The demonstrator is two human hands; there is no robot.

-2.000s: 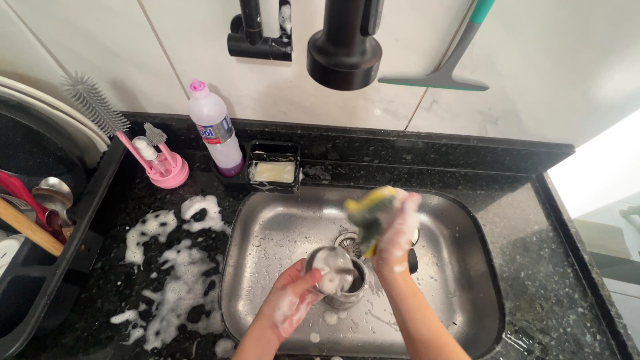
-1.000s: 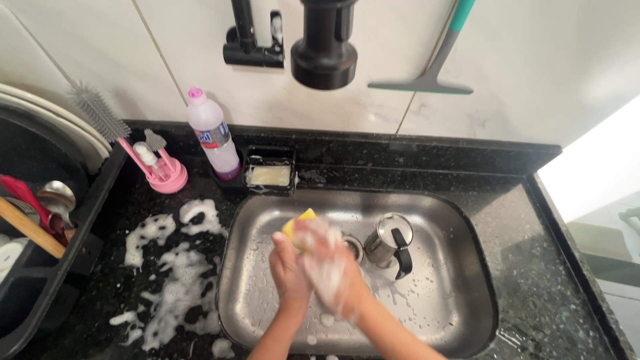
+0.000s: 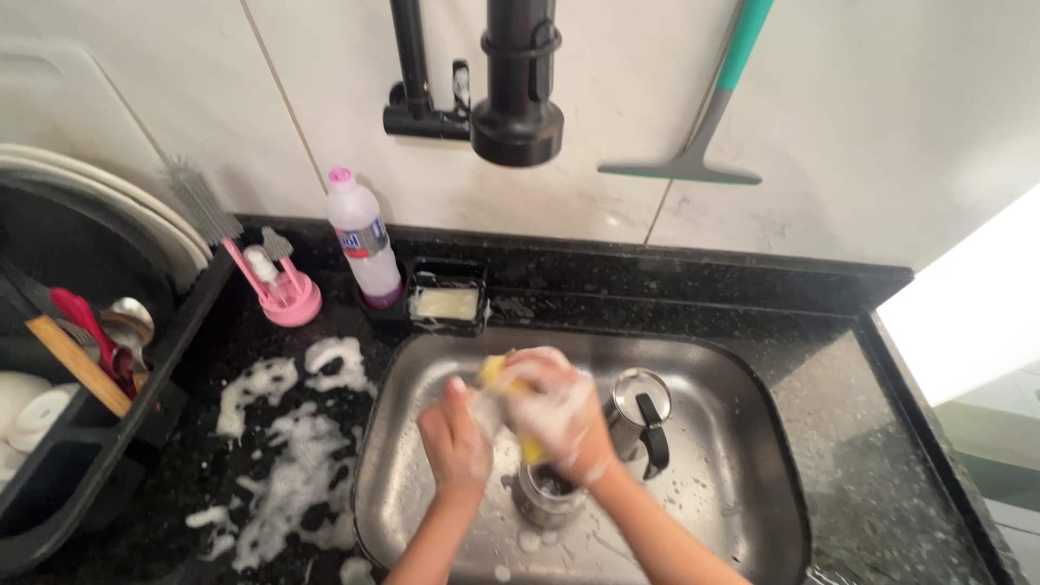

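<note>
Soapy and blurred, my right hand (image 3: 561, 410) holds a yellow sponge (image 3: 497, 372) over the left half of the stainless steel sink (image 3: 723, 520). Close beside it, my left hand (image 3: 457, 439) has curled fingers; whether it grips a small part against the sponge is hidden by foam and blur. Below my hands, an open metal cup-like vessel (image 3: 546, 508) stands in the sink. To the right of my right wrist stands a metal pot with a black handle (image 3: 642, 398).
Behind the sink are a detergent bottle (image 3: 366, 244), a soap holder (image 3: 447, 302) and a pink brush stand (image 3: 292, 305). A black faucet (image 3: 517, 122) hangs above. Left, a dish rack (image 3: 89, 471) holds plates and utensils; foam (image 3: 296, 471) covers part of the granite counter.
Two seconds ago my left hand held a metal vessel apart from the sponge; now both hands are together at the sponge. The handled pot shows upright in the sink since one second ago.
</note>
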